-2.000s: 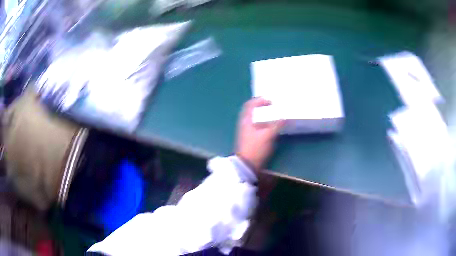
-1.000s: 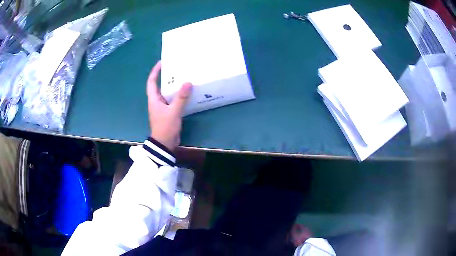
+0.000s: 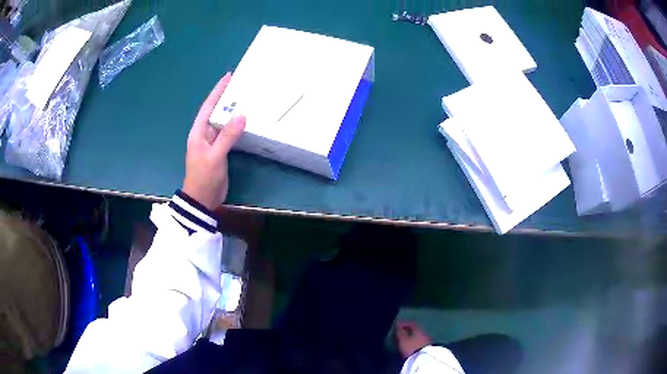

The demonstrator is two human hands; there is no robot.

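Observation:
A white retail box (image 3: 300, 91) lies on the green bench, turned at an angle, with small dark marks on its top near my fingers and a blue area on its right side. My left hand (image 3: 210, 150) grips its near left corner, thumb on the near edge. My right hand (image 3: 411, 339) is low, below the bench edge, small and partly hidden by its sleeve; its fingers cannot be made out clearly.
An insert card with a round hole (image 3: 475, 44) and a pile of folded white card inserts (image 3: 512, 139) lie to the right. Open white box halves (image 3: 607, 157) and a striped-edge stack (image 3: 622, 55) are at far right. A large clear bag of parts (image 3: 51, 102) and a small clear bag (image 3: 132, 51) lie left.
The box has turned on the bench, so a blue area now shows on its right side. My left hand has stayed on its corner. The view has shifted slightly.

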